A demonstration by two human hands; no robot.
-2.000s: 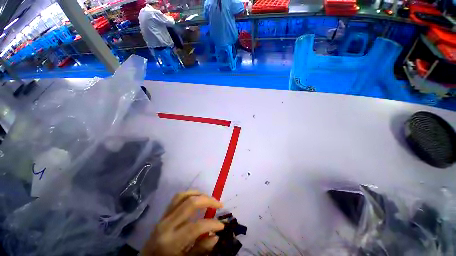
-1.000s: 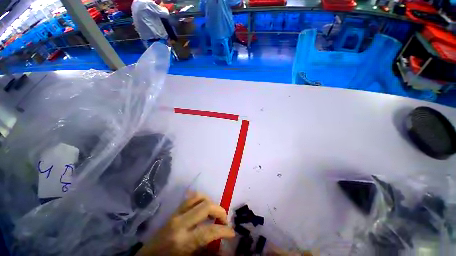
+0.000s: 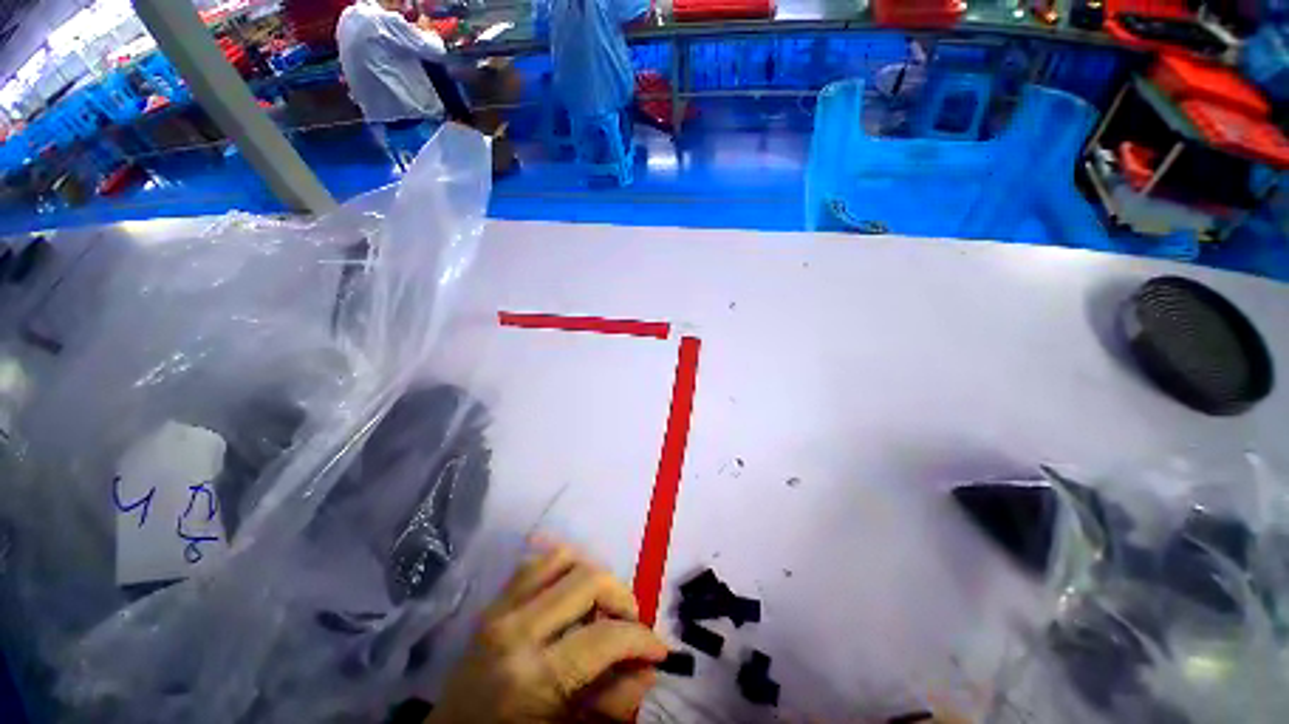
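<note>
My left hand is at the bottom centre, over the lower end of the red tape, fingers curled and close together. Its fingertips are beside a small black part; whether they grip anything is hidden. Several more small black parts lie loose on the white bench, right of the tape. A blurred skin-toned patch at the bottom edge, right of the parts, may be my right hand; its state is unclear. A large clear bag with dark contents and a handwritten white label fills the left.
Red tape forms a corner on the bench. Another clear bag with dark contents lies at right. A round black mesh-like dish is at far right. Beyond are a blue stool, two people and red crates.
The black parts beside my left hand now lie more spread out and apart. My left hand stays near the tape. The view has shifted slightly.
</note>
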